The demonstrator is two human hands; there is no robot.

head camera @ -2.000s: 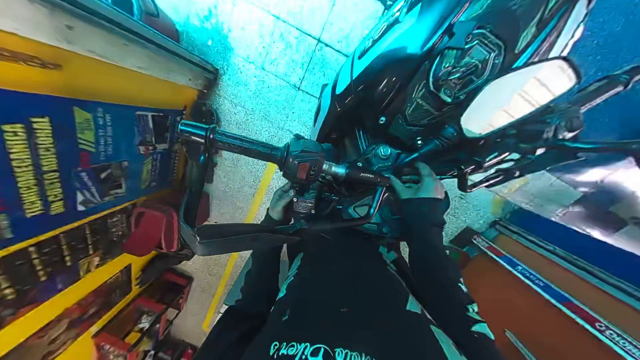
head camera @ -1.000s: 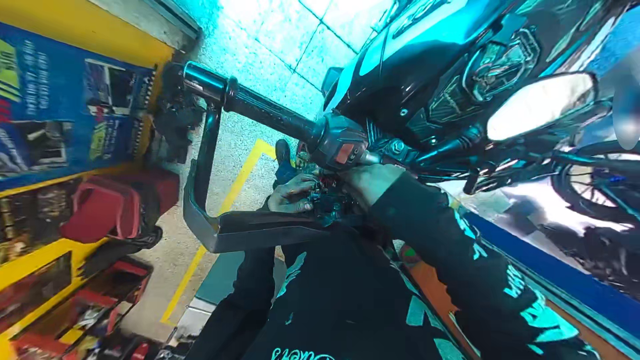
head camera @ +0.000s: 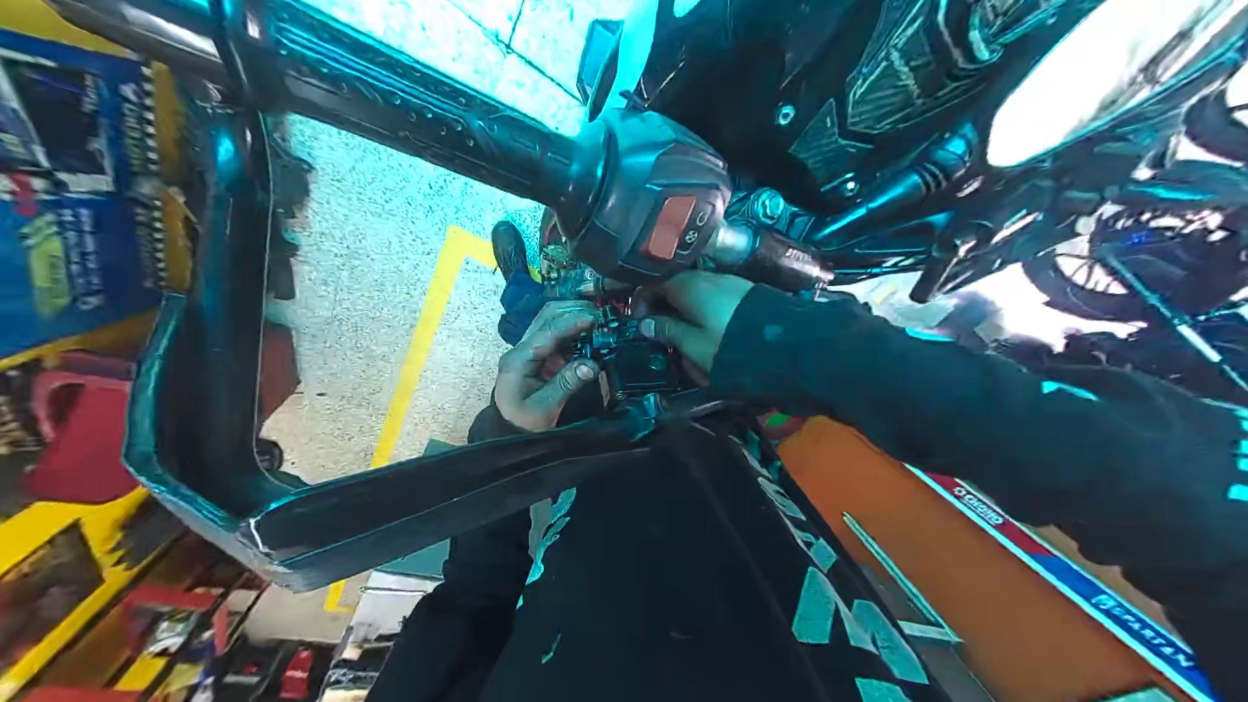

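Under the motorcycle handlebar's switch housing [head camera: 653, 200], which carries a red switch, both hands are at a small black mechanical assembly [head camera: 639, 361]. My left hand [head camera: 548, 366] has its thumb and fingers on the assembly's left side. My right hand [head camera: 697, 317] reaches in from the right, its thumb on the top of the assembly and its other fingers partly hidden beneath the housing. The ribbed rubber grip [head camera: 419, 122] runs up to the left. A black hand guard [head camera: 390, 502] bends around the grip and passes just below the hands.
The motorcycle's dark body and a mirror [head camera: 1082, 88] lie at the upper right. A yellow floor line [head camera: 414, 361] and a foot in a dark shoe [head camera: 509, 249] show beyond my left hand. At the left are red bins [head camera: 88, 429]; an orange surface [head camera: 877, 517] is at the lower right.
My right hand has moved left along the handlebar, from near its inner part to beneath the switch housing, beside my left hand. The view has come closer to the handlebar.
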